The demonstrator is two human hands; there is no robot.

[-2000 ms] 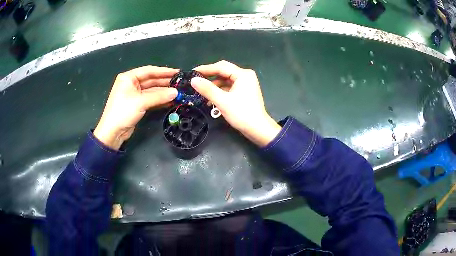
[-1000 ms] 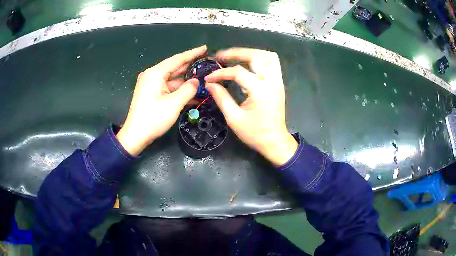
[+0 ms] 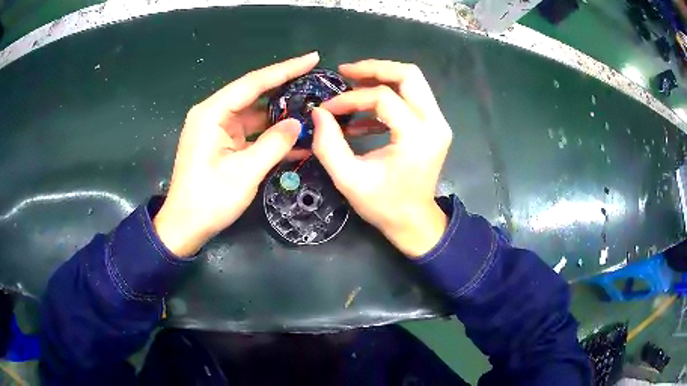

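Note:
A round black top assembly with a circuit board is held above the bench. My left hand grips its left side, thumb near a blue component. My right hand has thumb and forefinger pinched together over the board's middle; whether they hold a small part is hidden. The black housing stands open side up on the bench just below, showing its ribs and central hub. A pale green disc lies at its upper left rim. Thin red wires run between the housing and the top assembly.
The dark green bench curves around the work. A pale, worn rail runs along its far side. A blue stool stands beyond the near right edge. Dark items lie on the floor at the lower right and upper right.
Since the first frame, both hands, the top assembly and the housing appear farther right in view. My right fingertips have moved onto the board's middle. The white ring piece no longer shows.

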